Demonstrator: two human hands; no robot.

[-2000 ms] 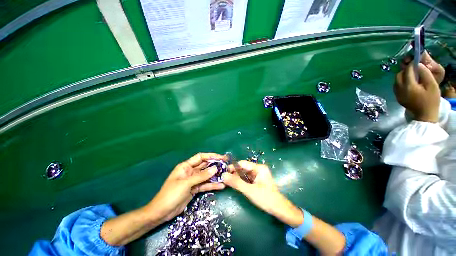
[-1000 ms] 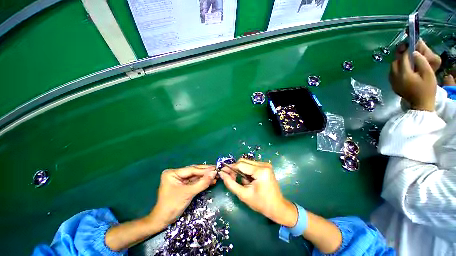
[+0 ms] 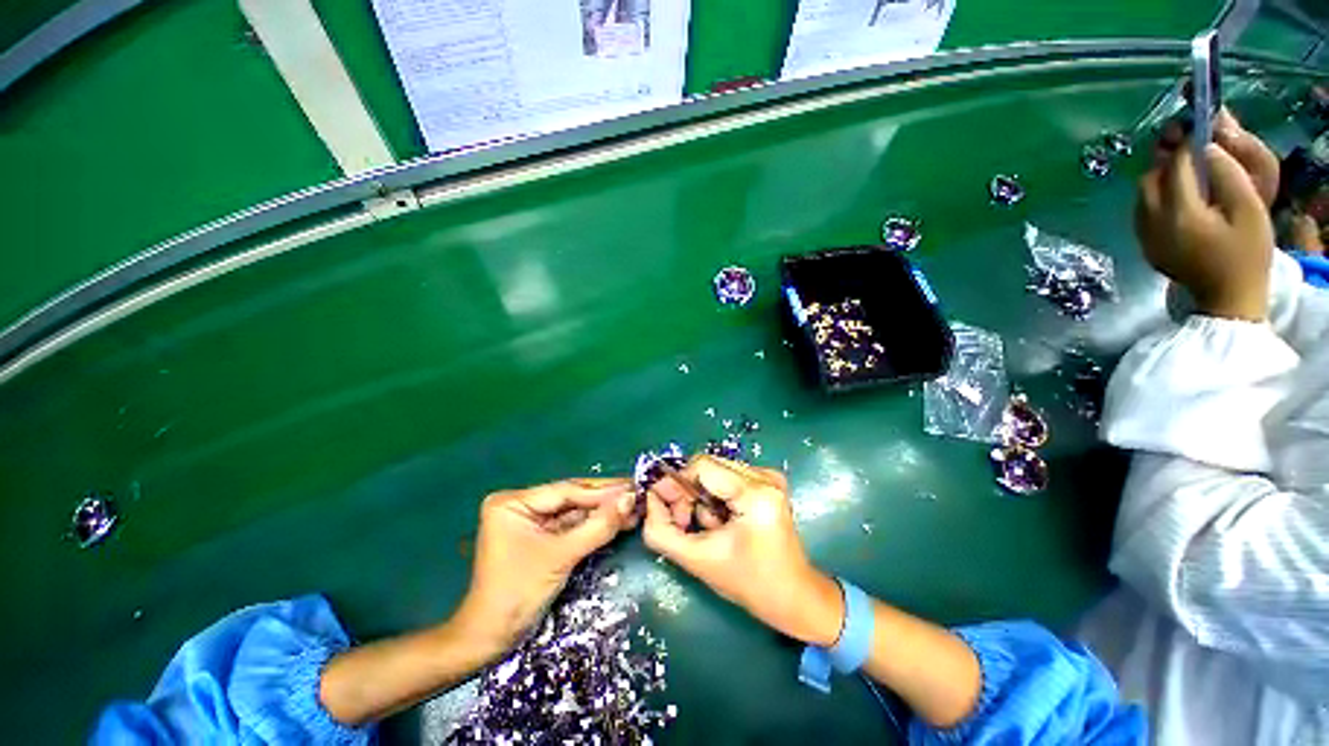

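A shiny silver-purple round unit is just beyond the fingertips of both hands, partly hidden by them. My left hand has thumb and fingers pinched together at the unit's near left side; whether a tiny part is between them is too small to tell. My right hand grips a slim dark tool, its tip by the unit and my left fingertips. A glittering heap of small metal pieces lies below my hands. A small cluster of parts lies beyond my right hand.
A black tray holds gold-coloured parts. Clear bags and two touching round units lie right of it. Single units are spaced along the green surface, one at far left. A white-sleeved person holds a flat device at right.
The round unit, earlier held in my left fingers, now sits beyond my fingertips. My left fingers have closed into a pinch. The spaced units have shifted left. The view has tilted slightly down.
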